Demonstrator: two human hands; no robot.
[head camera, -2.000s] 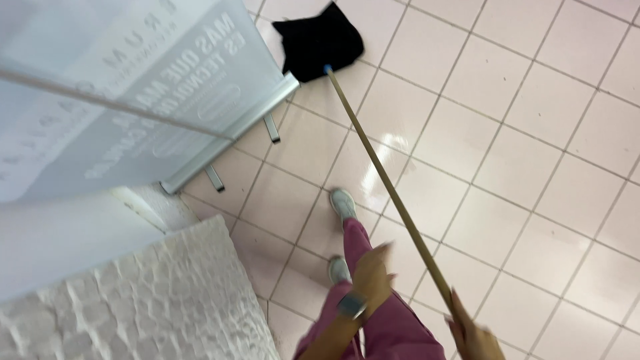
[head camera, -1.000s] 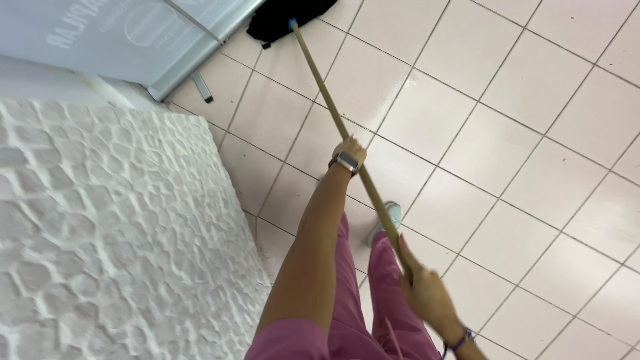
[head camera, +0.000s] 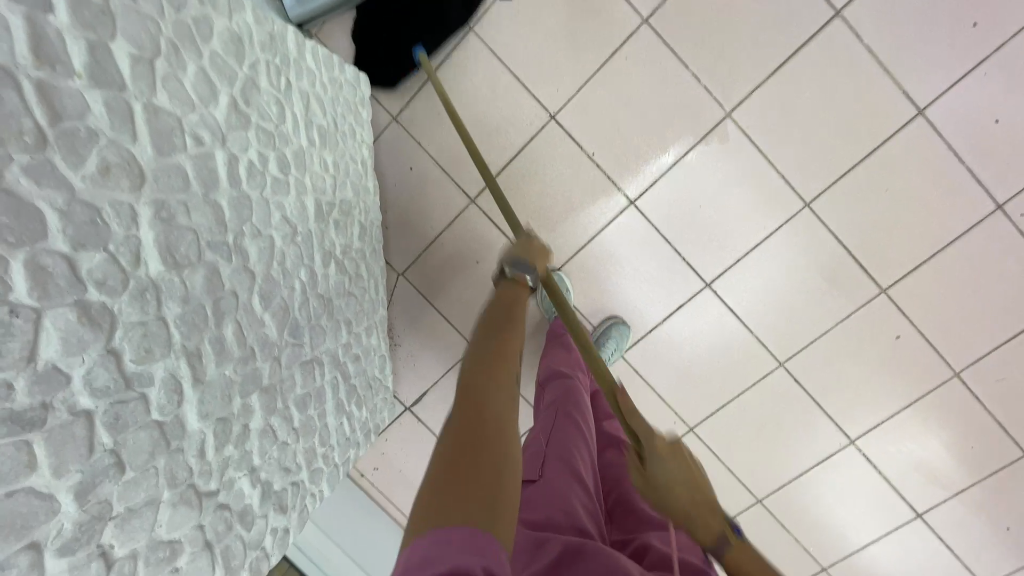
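Observation:
A long wooden pole (head camera: 480, 164) slants across the head view, its blue-tipped far end over a black cloth (head camera: 400, 36) on the floor at the top edge. Around the middle of the pole is my left hand (head camera: 530, 250), closed and slightly blurred, with a watch on its wrist. Lower right, my right hand (head camera: 672, 472) grips the pole near its upper end, a dark band on that wrist. Where cloth and pole join is partly hidden by the cloth itself.
A white stone-textured wall (head camera: 192, 264) fills the left side. The grey base of a banner stand (head camera: 316, 8) shows at the top. Pale pink floor tiles (head camera: 768, 232) stretch to the right. My shoes (head camera: 611, 340) and pink trousers are below the pole.
Two seconds ago my left hand was off the pole; it now holds it. The view has shifted, with the banner mostly gone from sight and more textured wall showing.

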